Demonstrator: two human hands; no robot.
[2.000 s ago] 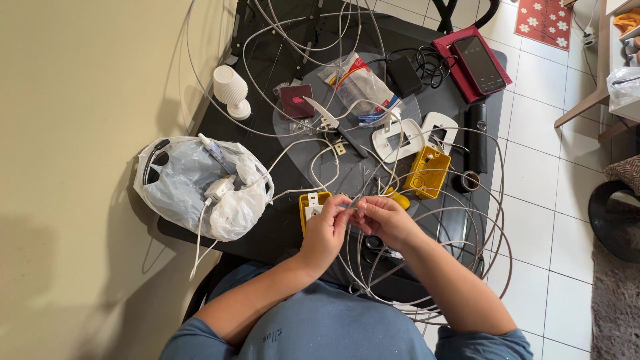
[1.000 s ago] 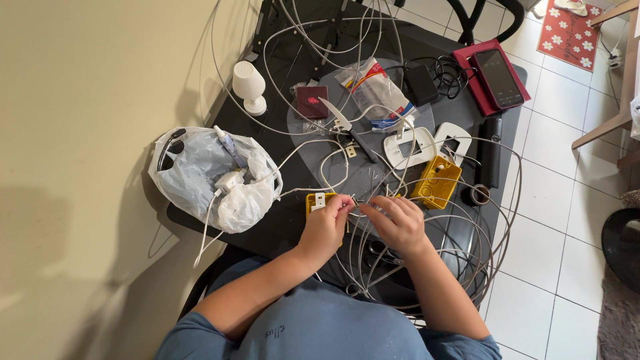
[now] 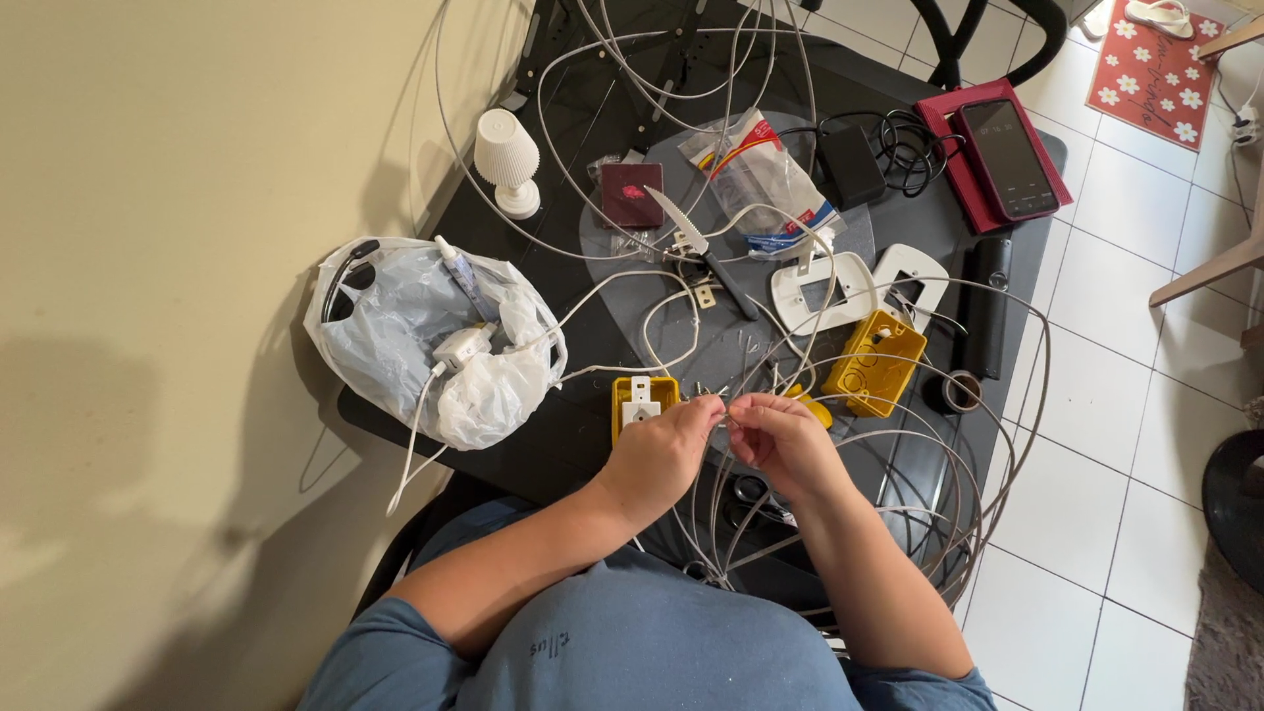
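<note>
My left hand (image 3: 664,456) and my right hand (image 3: 785,444) meet fingertip to fingertip over the near part of the table, both pinching a thin cable end (image 3: 728,415). Just left of them a yellow electrical box (image 3: 620,410) holds a white socket module (image 3: 641,400). A second yellow electrical box (image 3: 877,365) lies tilted to the right, beside two white cover plates (image 3: 822,293). Beyond my hands rests a serrated knife with a black handle (image 3: 731,286). Loops of grey cable (image 3: 1037,395) spread to the right and under my hands.
A white plastic bag (image 3: 395,346) with cords stands at the left edge, near a small white lamp (image 3: 508,158). Farther back lie a clear plastic packet (image 3: 765,188), a black power adapter (image 3: 851,163) and a phone (image 3: 1005,158). A roll of tape (image 3: 961,392) sits at the right edge.
My hands stay close together at the cable end, with small shifts of the fingers. The view has turned slightly.
</note>
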